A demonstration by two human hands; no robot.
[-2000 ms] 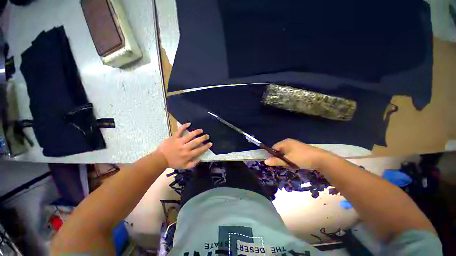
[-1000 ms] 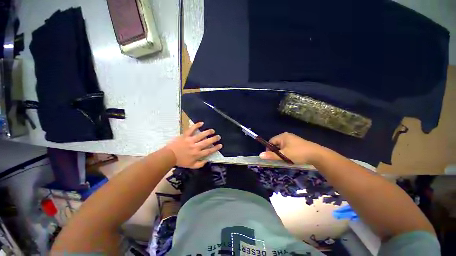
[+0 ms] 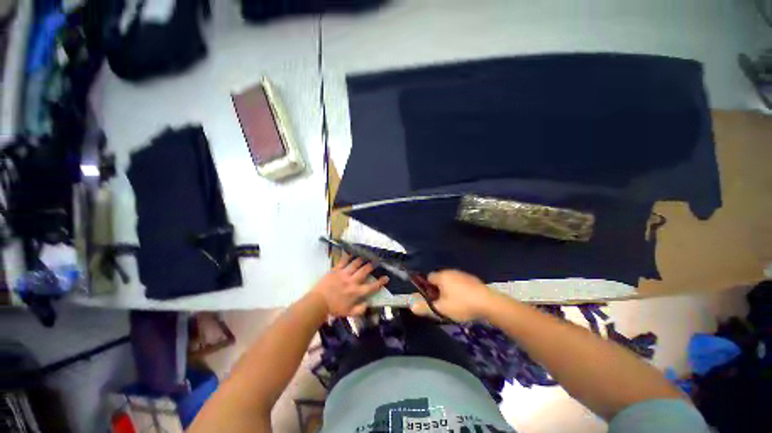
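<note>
A large navy-black cut panel (image 3: 542, 127) lies flat on the table. A mottled brown-grey pattern weight (image 3: 526, 217) rests on its lower part. My right hand (image 3: 453, 296) grips the reddish handles of the fabric shears (image 3: 383, 261) at the near table edge; the blades point left. My left hand (image 3: 349, 289) lies at the near edge, fingers spread, just below the blades, beside a dark bit of cloth partly hidden by the shears. A wedge of white table shows between the blades and the panel's left end.
A stack of cut pieces (image 3: 179, 211) with a black strap lies at left. A cream block with reddish-brown top (image 3: 261, 127) is between it and the panel. Brown paper (image 3: 741, 182) extends at right. Dark offcuts (image 3: 499, 351) lie on the floor below the edge; black bundles are at far left.
The view shows more of the table's far side. The shears have moved left and down over my left fingers. A white gap has appeared at the panel's lower left, where dark cloth lay.
</note>
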